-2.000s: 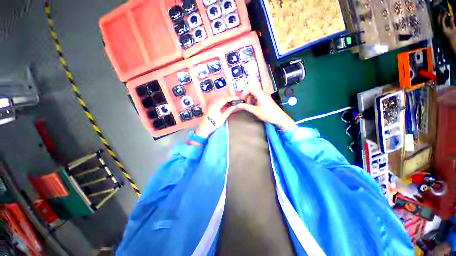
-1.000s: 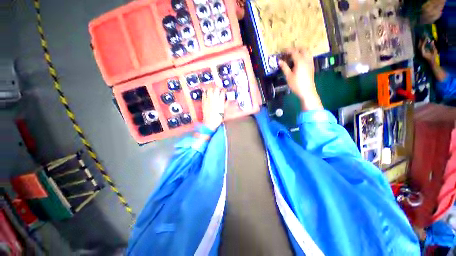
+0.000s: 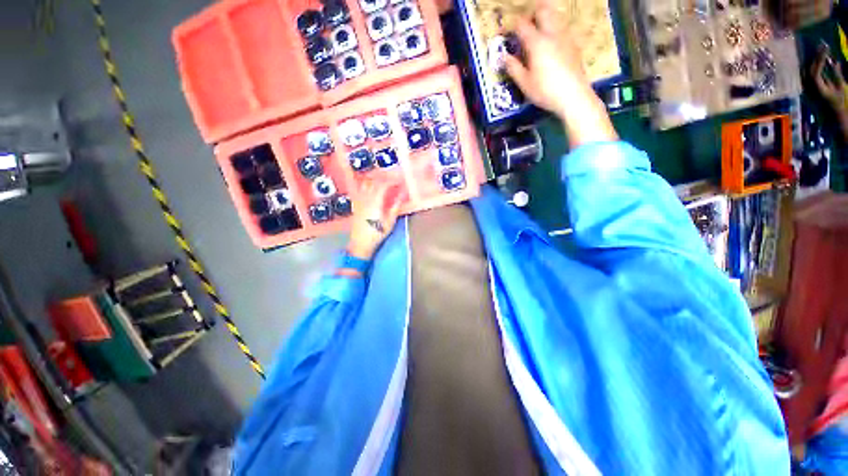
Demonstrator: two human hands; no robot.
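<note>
The near orange-red compartment tray (image 3: 332,238) holds small rounded-square watch bodies (image 3: 321,187) in four bays; the leftmost bay has several dark ones. My left hand (image 3: 375,212) lies over the tray's near edge at the third bay, fingers spread, with no unit visible in it. My right hand (image 3: 550,72) is over the blue-edged box (image 3: 600,37). Its fingertips are at a dark unit (image 3: 510,46) in the row along the box's left side; whether they grip it is hidden. More units lie below it in that row.
A second orange tray (image 3: 211,70) lies beyond, with units in its right bays. A dark and silver cylinder (image 3: 517,149), a clear sheet of small parts (image 3: 711,56) and an orange open box (image 3: 755,153) are on the green bench. Another person's hand (image 3: 829,79) shows far right.
My hands were together at the near tray, then parted. My right hand moved further up over the box's left side. My left hand drew back slightly. The white piece in the right bay is gone from view.
</note>
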